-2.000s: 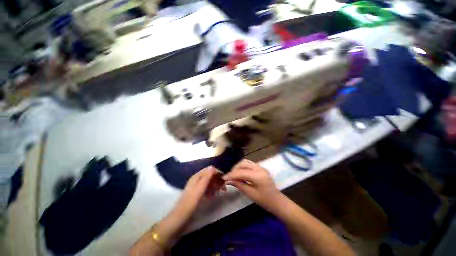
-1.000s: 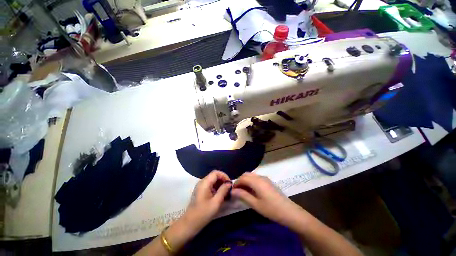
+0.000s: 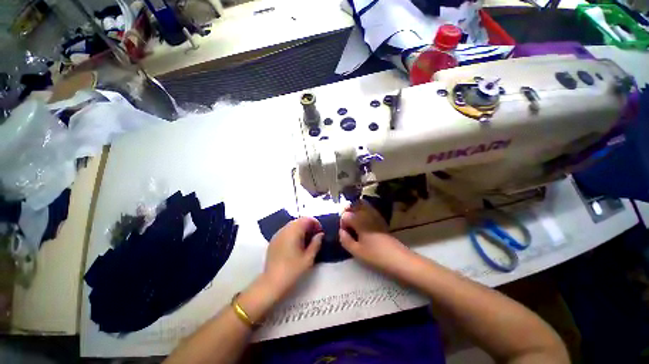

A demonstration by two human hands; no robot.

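Observation:
A dark curved cut piece (image 3: 329, 238) lies flat on the white table below the left end of the cream sewing machine head (image 3: 427, 135). My left hand (image 3: 293, 249) is on its left part, thumb and fingertips pinched together at the cloth. My right hand (image 3: 370, 231) is on its right part, fingertips close to the needle area. The needle and presser foot are too small and glared to make out. A fanned stack of dark cut pieces (image 3: 160, 266) lies to the left.
Blue-handled scissors (image 3: 499, 242) lie right of my right hand. A small clear bag (image 3: 132, 226) touches the stack's upper left. A red-capped bottle (image 3: 435, 57) stands behind the head. White panels (image 3: 391, 32) lie beyond, and a green basket (image 3: 610, 25) is at the far right.
My hands have moved from the table's front edge up onto the dark piece and spread apart. My right hand is now nearer the needle. The camera view has shifted and steadied.

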